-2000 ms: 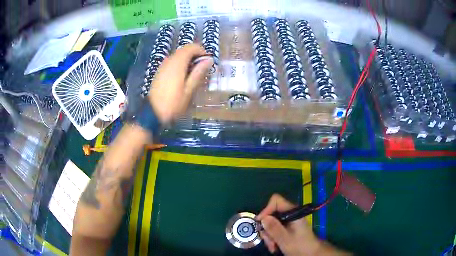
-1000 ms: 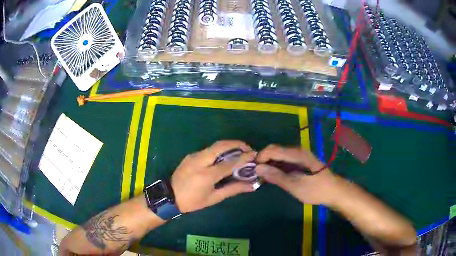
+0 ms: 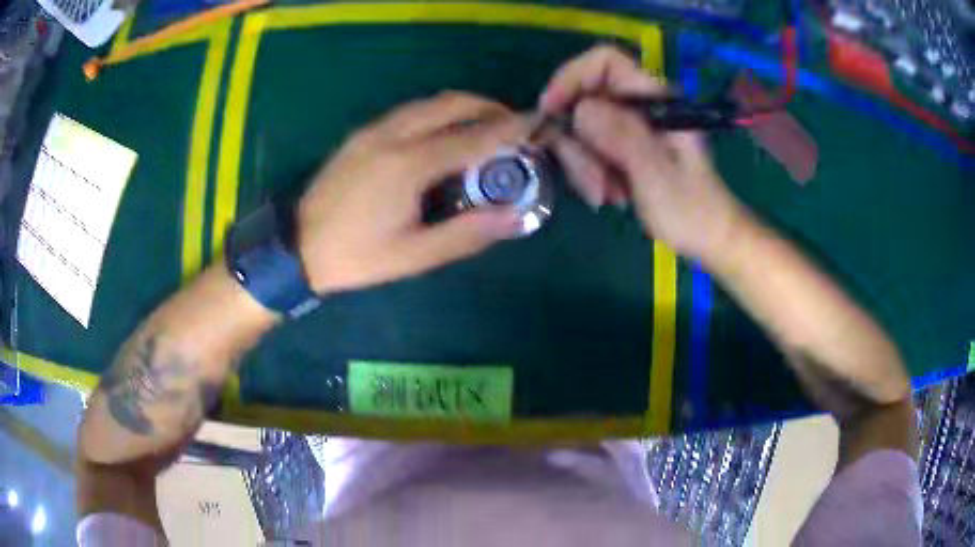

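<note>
A small round silver unit (image 3: 503, 180) with white and dark rings faces up in my left hand (image 3: 412, 187), held between thumb and fingers over the green mat. A dark piece shows partly in the left palm behind it. My right hand (image 3: 641, 150) holds a black test pen (image 3: 695, 113), its front end pointing left at the unit's upper right rim. The image is blurred, so I cannot tell whether the tip touches. A red lead (image 3: 789, 75) runs from the pen's rear up to the right.
Yellow tape (image 3: 449, 14) frames the work area. A white sheet (image 3: 75, 219) and an orange stick (image 3: 182, 35) lie left. A dark red card (image 3: 788, 144) lies right. A green label (image 3: 430, 391) is at the front edge. A tray (image 3: 909, 43) shows top right.
The view has tilted down towards the wearer, and the large tray has left the picture. Since two seconds ago, my left hand has come back from the tray and now holds a unit beside the pen.
</note>
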